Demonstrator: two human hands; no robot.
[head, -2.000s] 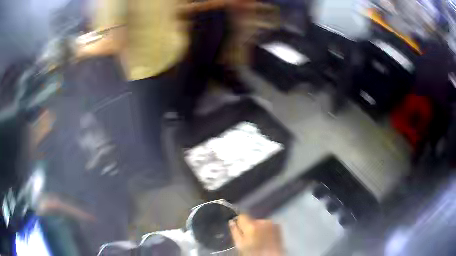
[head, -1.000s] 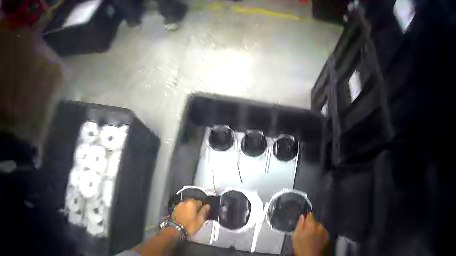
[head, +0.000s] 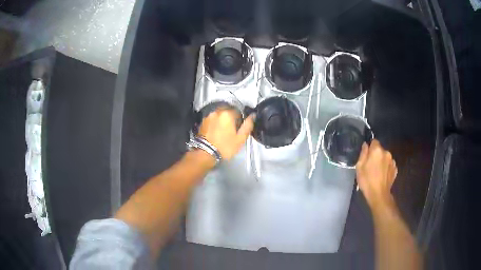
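White-and-black cameras stand in two rows of three on a pale divider sheet [head: 274, 211] inside a black tote [head: 118, 137]. My left hand [head: 224, 129] grips the left camera [head: 205, 113] of the nearer row from above and hides much of it; its thumb reaches toward the middle camera [head: 277, 121]. My right hand [head: 377, 169] holds the right rim of the right camera [head: 345, 140] in that row. White antennas lie between the cameras, pointing toward me. The farther row shows a left camera [head: 228, 60], a middle camera [head: 288, 67] and a right camera [head: 345, 76].
A second black tote [head: 76, 126] stands at the left, with white parts [head: 35, 153] in it. Speckled grey floor [head: 95, 31] shows at the upper left. Dark tote edges [head: 448, 105] run along the right side.
The view has moved closer over the tote. Both hands have lowered the nearer row into it, and that row now stands close to the farther row.
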